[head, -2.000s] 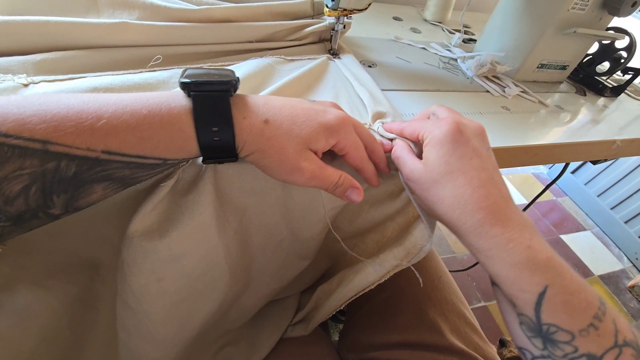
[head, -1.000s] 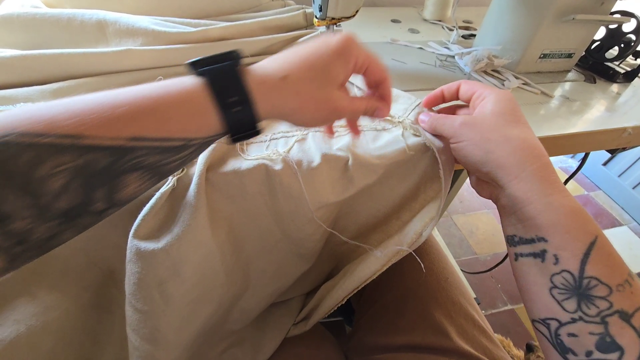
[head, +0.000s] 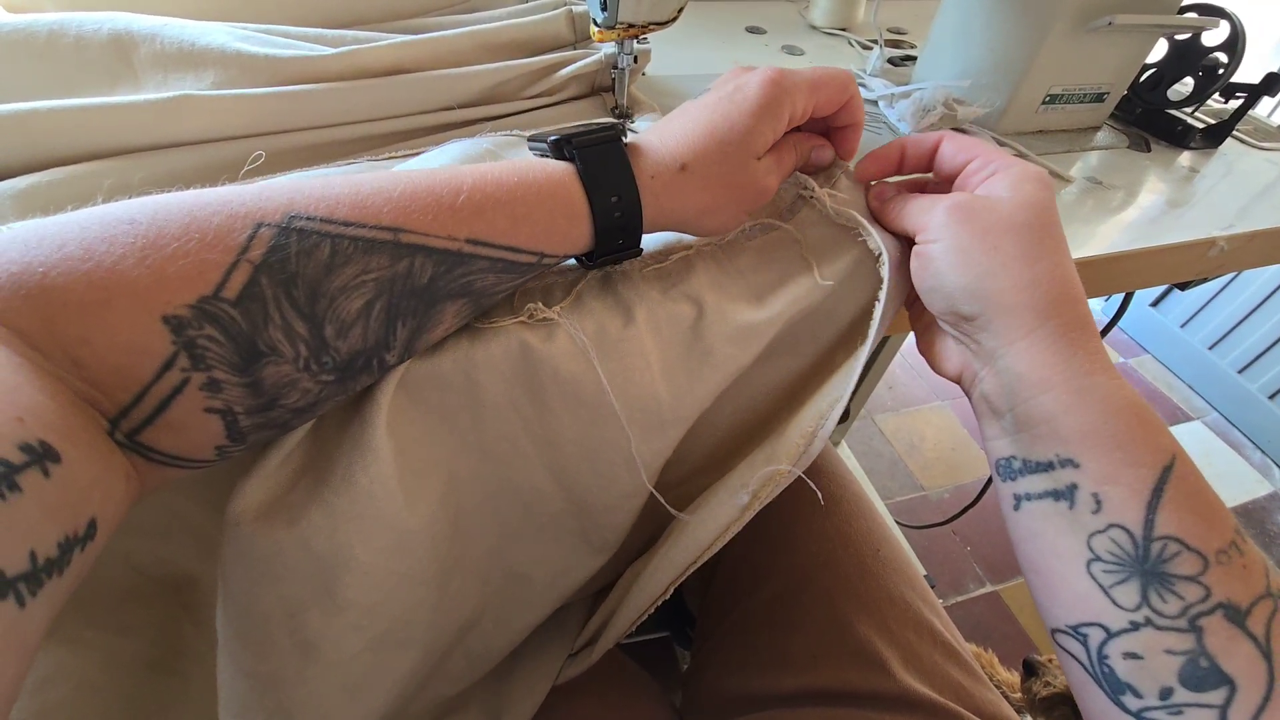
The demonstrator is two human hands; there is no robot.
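Beige fabric (head: 480, 470) drapes from the sewing table over my lap, its raw edge and loose threads (head: 610, 400) showing. My left hand (head: 765, 145), with a black watch on its wrist, pinches the seam edge near the fabric's upper right corner; its fingertips are partly hidden. Close beside it, my right hand (head: 960, 220) grips the same corner between thumb and forefinger. Just behind my left wrist stands the needle and presser foot area (head: 622, 85) of a sewing machine, at the fabric's far edge.
Folded beige fabric (head: 300, 90) lies at the back left. On the table (head: 1150, 220) stand the machine's body (head: 1040, 65), a black handwheel (head: 1185, 60), a thread spool (head: 838, 12) and white scraps (head: 925, 105). Below are a tiled floor, a dark cable (head: 945, 522) and a furry animal (head: 1030, 685).
My left hand, blurred and raised over the seam one second ago, is now at the corner beside my right hand. The fabric's corner has been lifted between them.
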